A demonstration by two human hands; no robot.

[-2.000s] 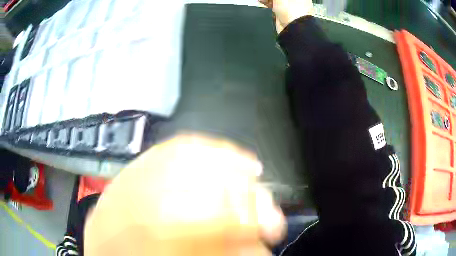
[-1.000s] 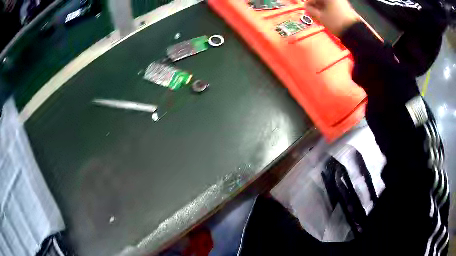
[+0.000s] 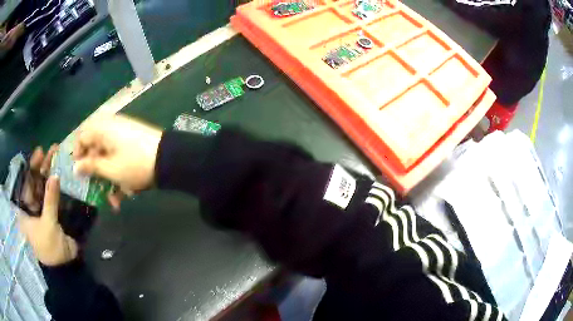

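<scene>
My left hand, at the left edge of the view, holds a black housing. My right hand is beside it, fingers curled at a circuit board with a pale area and a green end. The board is at the housing; blur hides whether it is seated. A small white piece shows below the housing, perhaps a connector. Two more boards lie on the dark green bench: one with a pale ring speaker, the other partly behind my right sleeve.
An orange-red compartment tray at upper right holds several boards. White sheets lie at right near my lap. A white cover is at far left. A grey post stands at the bench's back edge. A person in dark clothing is at upper right.
My right hand has moved from the orange tray to the left, and is now at a board. My left hand has come into view with the housing. The tweezers no longer show.
</scene>
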